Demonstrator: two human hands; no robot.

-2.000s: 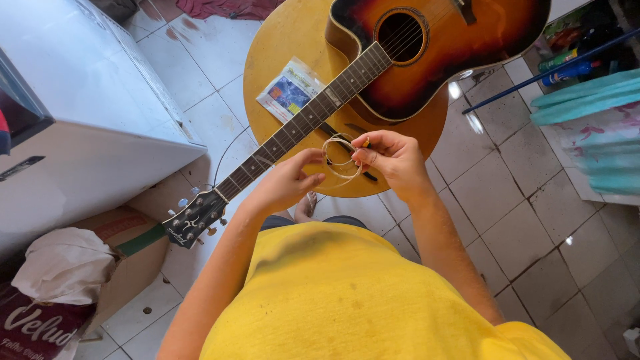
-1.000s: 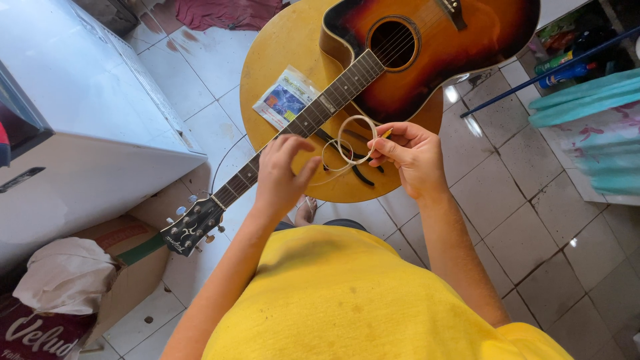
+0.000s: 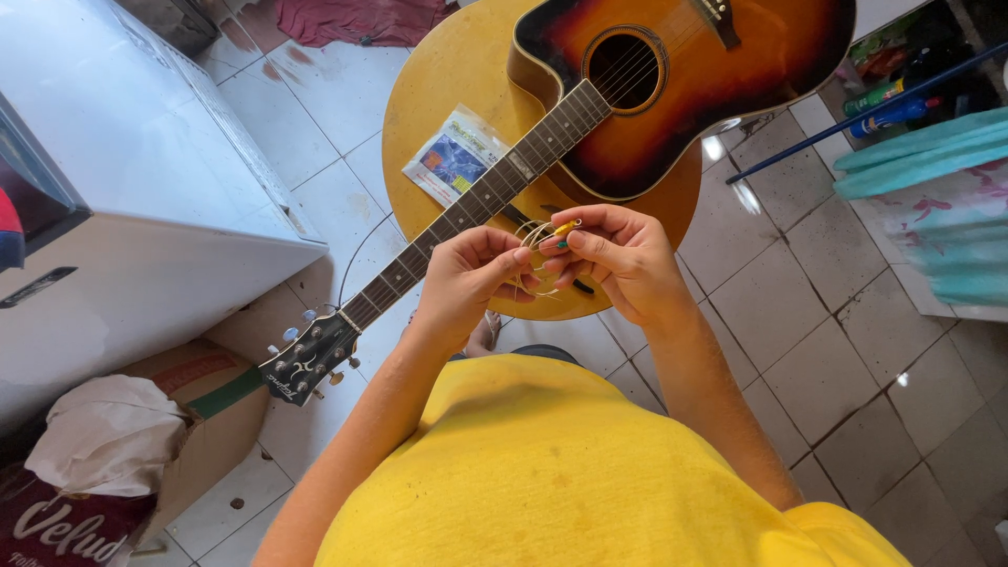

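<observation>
A coil of guitar strings [image 3: 538,236] is held between both hands, over the near edge of a round yellow table [image 3: 417,75]. My left hand [image 3: 480,268] pinches the coil's left side. My right hand [image 3: 610,256] grips the other side, where a yellow winding and a green one show near the string ends. Beyond the hands a sunburst acoustic guitar [image 3: 709,71] lies with its body on the table. Its neck slants down left, and the headstock [image 3: 309,361] hangs past the table edge. A printed plastic string packet [image 3: 457,157] lies on the table beside the neck.
At the left stands a white appliance [image 3: 157,197], with a cardboard box [image 3: 228,425] and a white cloth bundle [image 3: 110,433] below it. A dark red cloth [image 3: 362,20] lies on the tiled floor. At the right are a blue pole [image 3: 835,126], bottles and a turquoise cloth [image 3: 937,181].
My left hand has moved right, from apart with open fingers onto the coil. The coil, in wide loops a second ago, is now bunched between the hands.
</observation>
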